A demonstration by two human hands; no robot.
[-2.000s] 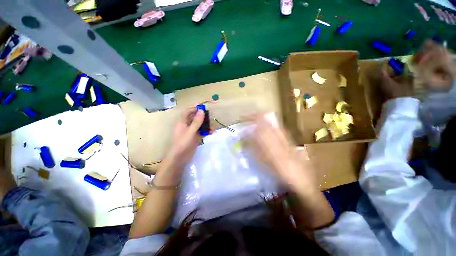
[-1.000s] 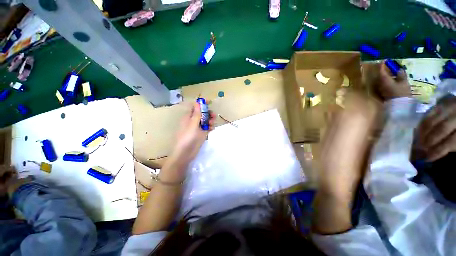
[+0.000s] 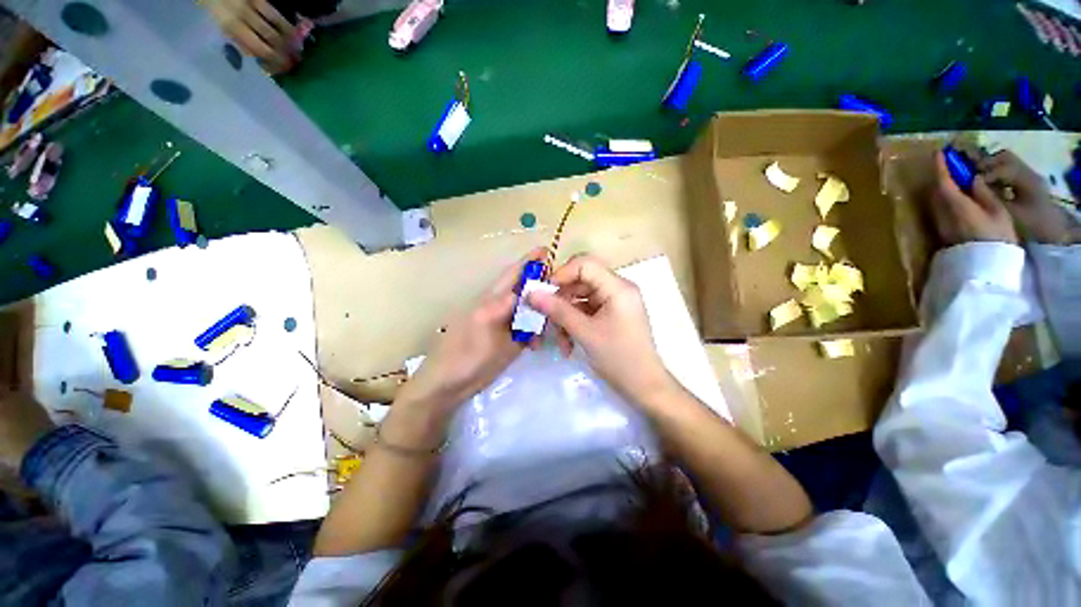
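My left hand (image 3: 480, 338) holds a blue battery pack (image 3: 525, 318) near the middle of the view, above the plastic sheet. A white pad shows on the pack's face, and thin reddish-yellow lead wires (image 3: 560, 228) rise from its far end. My right hand (image 3: 602, 318) is at the pack's right side, its thumb and fingers on the white pad. Its fingertips partly cover the pack. The translucent plastic sheet (image 3: 551, 421) lies under both hands.
An open carton (image 3: 759, 330) with yellow scraps stands right of my hands. Several blue packs lie on white paper (image 3: 255, 486) at left. A metal upright (image 3: 279, 166) stands before the green belt (image 3: 356, 101) carrying packs. People's arms are at both sides; another hand reaches over the belt.
My right hand has come back from the carton to the pack. The pack has moved slightly right and now shows its white pad and leads. Another person's hand has appeared at the top left.
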